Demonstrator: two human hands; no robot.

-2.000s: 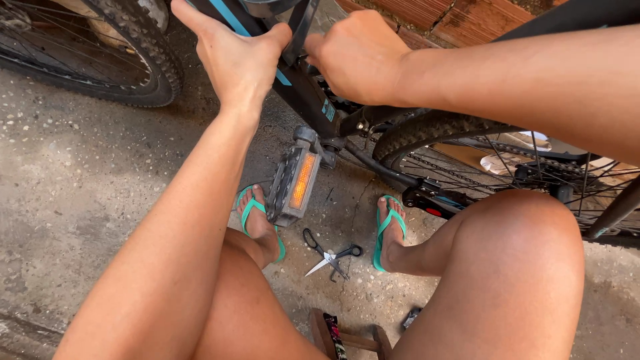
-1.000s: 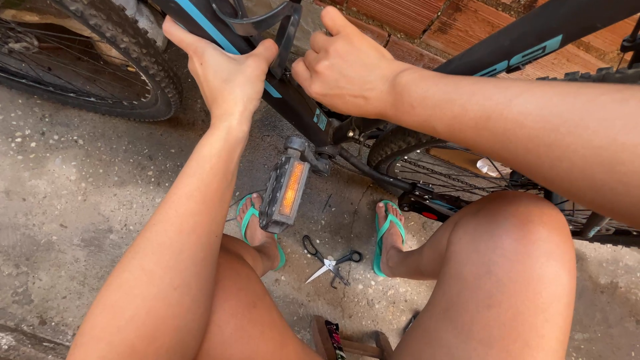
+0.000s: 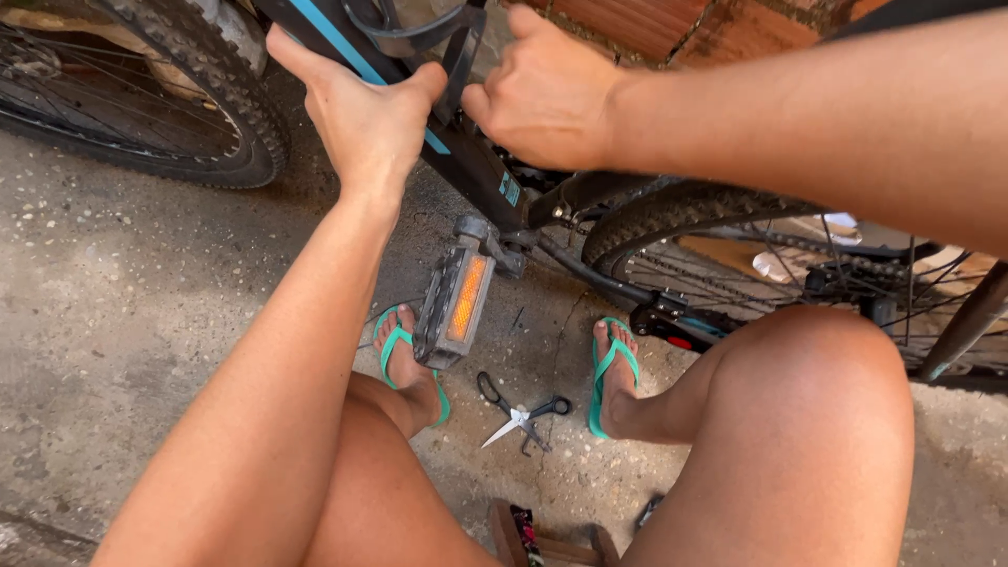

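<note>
My left hand (image 3: 362,110) grips the black down tube (image 3: 472,169) of a bicycle with a blue stripe, its thumb near the base of the bottle cage (image 3: 461,59). Close by on the right, my right hand (image 3: 543,94) is curled against the far side of the cage; its fingertips are largely hidden, and whether it holds a small tool cannot be told. Below the hands, a bicycle pedal (image 3: 455,307) with an orange reflector hangs from its crank arm. Scissors (image 3: 518,416) lie spread on the concrete between my feet, beside a small dark bent item (image 3: 535,441).
The front wheel (image 3: 260,134) is at upper left, the rear wheel (image 3: 630,228) at right beyond my knee. A kickstand (image 3: 677,331) lies along the rear wheel. Bricks (image 3: 630,24) stand behind the frame. A small wooden stool (image 3: 512,535) is at the bottom edge.
My left hand stays on the down tube throughout. My right hand remains by the bottle cage, with its wrist and fingers turned slightly differently from a second ago.
</note>
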